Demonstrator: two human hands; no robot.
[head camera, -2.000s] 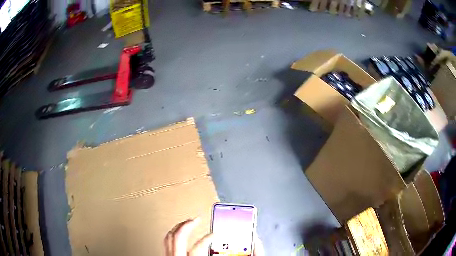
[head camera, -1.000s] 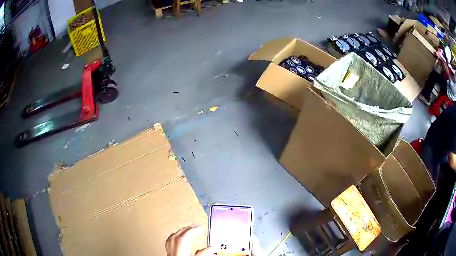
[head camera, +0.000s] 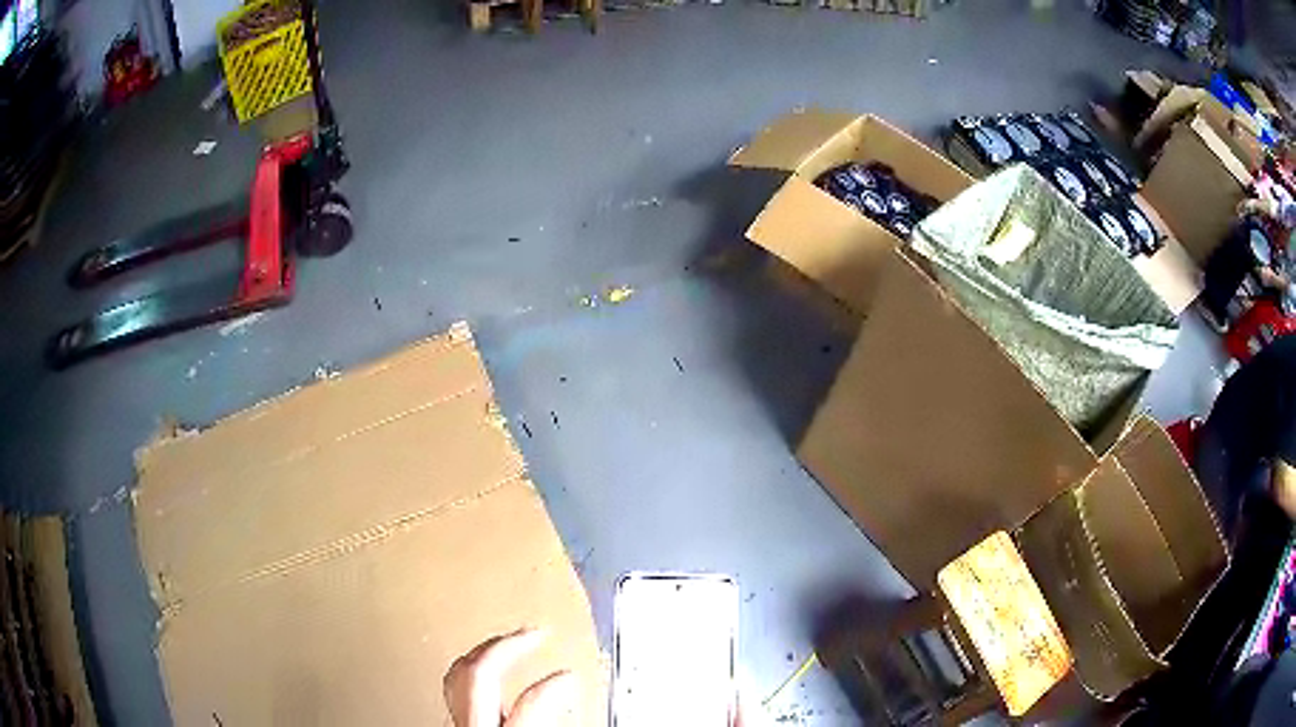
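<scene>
A smartphone (head camera: 675, 653) with a bright, washed-out screen is upright at the bottom centre, its lower end cut off by the picture's edge. My left hand (head camera: 512, 682) is at the bottom, just left of the phone, with curled fingers partly in view; a narrow gap shows between them and the phone. Whether it touches the phone lower down is hidden. Of my right hand (head camera: 743, 710) only a sliver of skin shows at the phone's lower right edge, where it seems to hold the phone.
Flattened cardboard (head camera: 355, 554) lies on the grey floor at left. A red pallet jack (head camera: 266, 227) stands behind it. At right are a wooden stool (head camera: 1005, 621), a lined carton (head camera: 938, 426), an open carton of round black parts (head camera: 874, 196) and dark clothing of a person (head camera: 1258, 426).
The view swung right, then slightly back left. The phone's screen turned from pinkish to nearly white. My left fingers, earlier at the phone's lower left edge, are now slightly apart from it.
</scene>
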